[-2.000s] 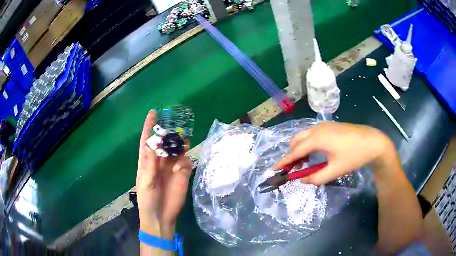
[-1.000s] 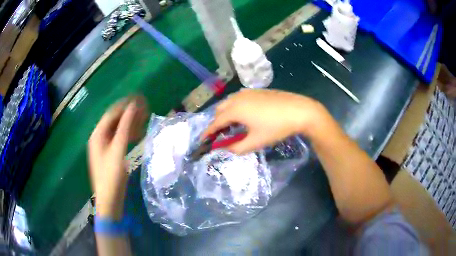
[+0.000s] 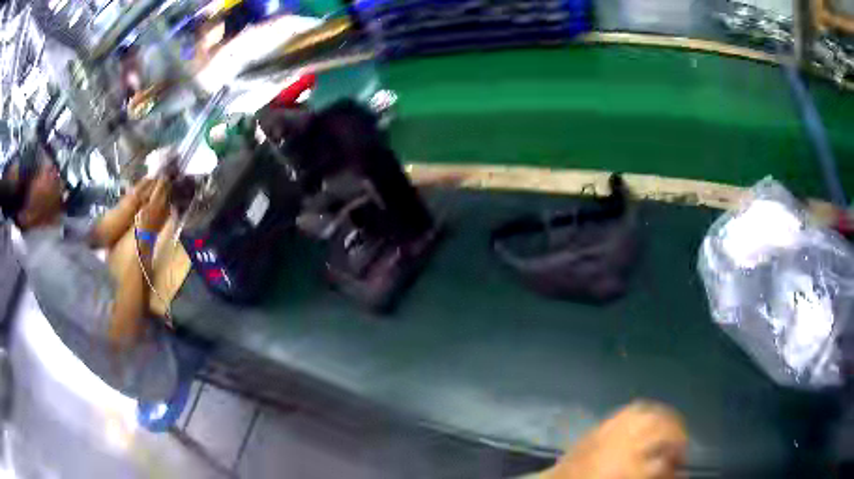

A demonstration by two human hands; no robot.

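Observation:
My left hand [image 3: 641, 442] shows blurred at the bottom edge, to the right of centre. It is left of and below the bag, and its forearm is cut off by the frame. Its fingers are not clear, and I cannot tell whether it holds anything. My right hand is out of view, and no pliers show. The clear plastic bag [image 3: 746, 297] lies crumpled on the dark green bench at the right edge, with white pieces heaped inside.
A dark curved strap or headgear [image 3: 576, 257] lies mid-bench. Left of it stand a dark bulky object [image 3: 370, 215] and a dark box [image 3: 234, 229]. A person in grey [image 3: 89, 281] sits at far left. Blue trays [image 3: 468, 26] are stacked beyond the green belt [image 3: 562, 112].
The view has swung left, so the bag now sits at the right edge. My right hand with the red-handled pliers has left view. My left hand is now low in the frame.

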